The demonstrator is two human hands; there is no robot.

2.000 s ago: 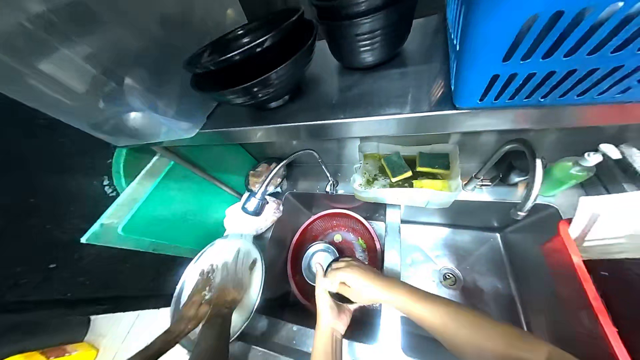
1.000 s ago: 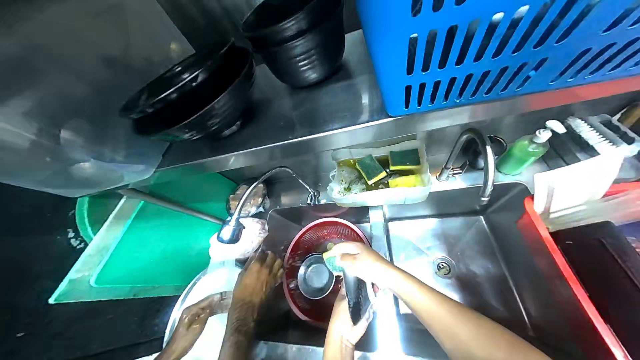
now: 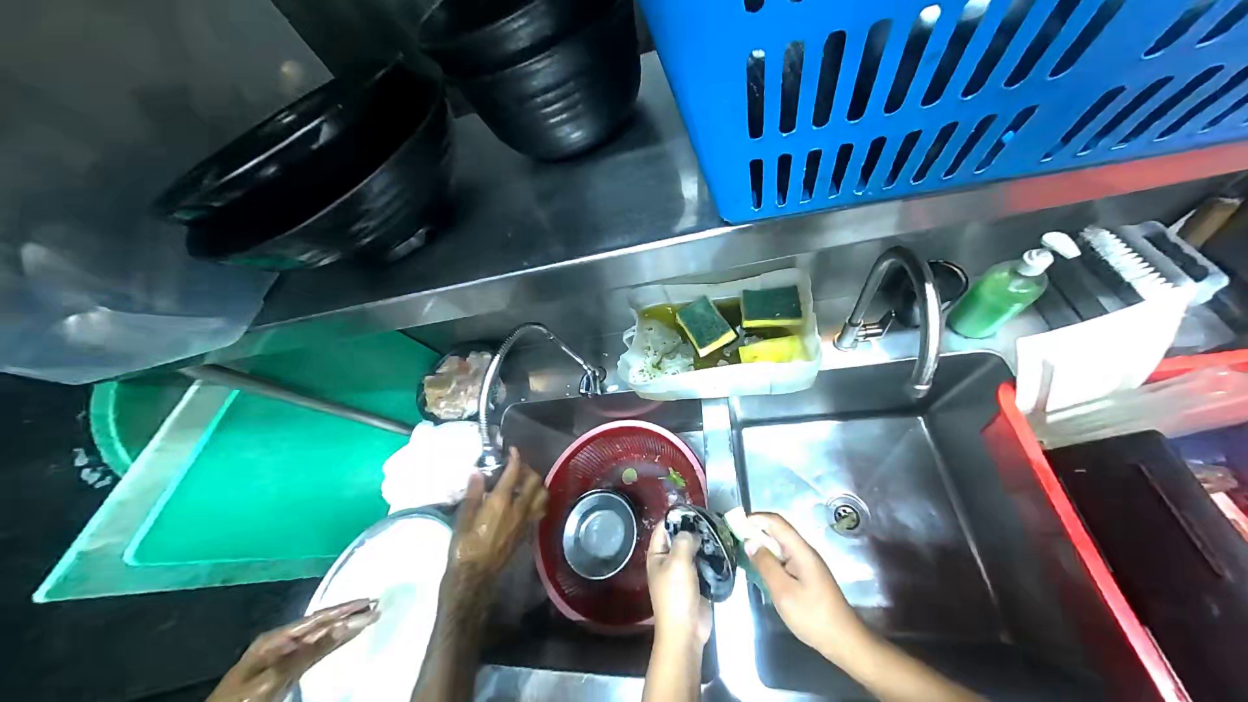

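Over the edge between the two sinks, my left hand (image 3: 680, 580) grips a small dark bowl (image 3: 704, 551), wet with suds. My right hand (image 3: 795, 580) holds a sponge (image 3: 746, 531), mostly hidden by the fingers, against the bowl's right side. Just left of them a red plastic colander (image 3: 624, 439) sits in the left steel sink, with a small metal bowl (image 3: 600, 534) and food scraps inside. Behind the sinks, a plastic tub (image 3: 726, 382) holds soapy water and several green-and-yellow sponges (image 3: 770, 306).
A co-worker's hands (image 3: 497, 517) are at the left, one near a flexible faucet (image 3: 487, 439), the other over a large pale basin (image 3: 390, 595). A second faucet (image 3: 921, 331) arches over the right sink (image 3: 907, 526). Black bowls (image 3: 331, 195) and a blue crate (image 3: 936, 107) stand on the shelf.
My hands were at the metal bowl two seconds ago; now they are on the dark bowl, to its right. A co-worker's hand has moved up to the left faucet's head.
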